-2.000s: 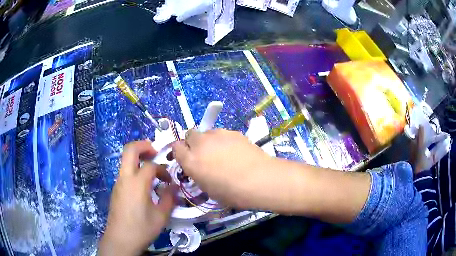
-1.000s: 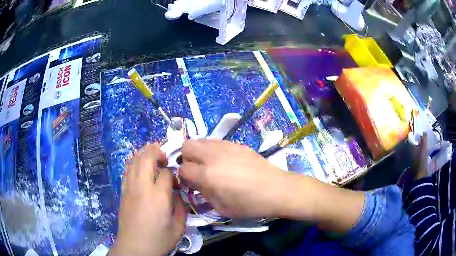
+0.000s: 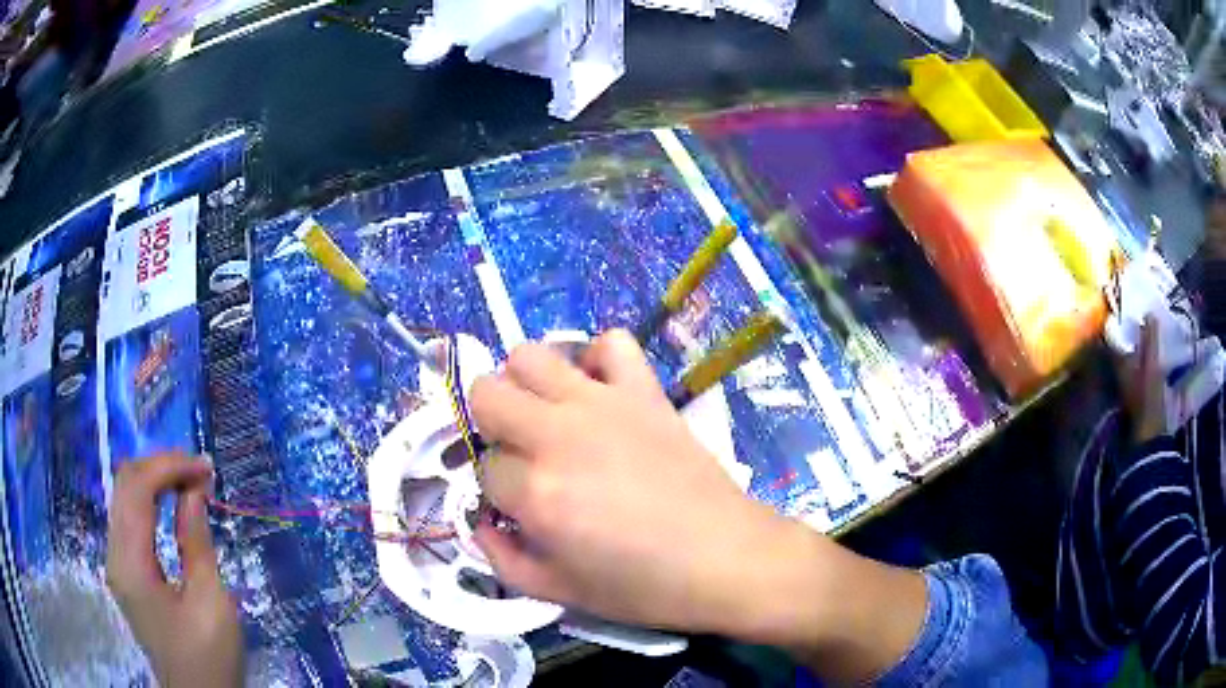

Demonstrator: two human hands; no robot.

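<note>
The white round base housing (image 3: 403, 464) lies on the blue printed sheets, with slots and a central hole. My right hand (image 3: 578, 470) grips its right side, covering that part. My left hand (image 3: 175, 565) is off to the left, fingers curled on the end of thin red wires (image 3: 303, 513) stretched from the base. Yellow and black wires (image 3: 461, 390) rise at the top of the base. A cable with a yellow tape wrap (image 3: 334, 258) points up left. Two more yellow-taped cables (image 3: 702, 266) stick out beyond my right hand.
An orange-yellow block (image 3: 1002, 255) and a yellow bin (image 3: 975, 97) are at the right. White housings (image 3: 585, 61) stand on the dark belt (image 3: 336, 101) behind. Another person's hand and striped sleeve (image 3: 1143, 538) are at the far right edge.
My left hand has left the base and moved left, drawing red wires out straight. The base's left side is now uncovered. My right hand stays at the base.
</note>
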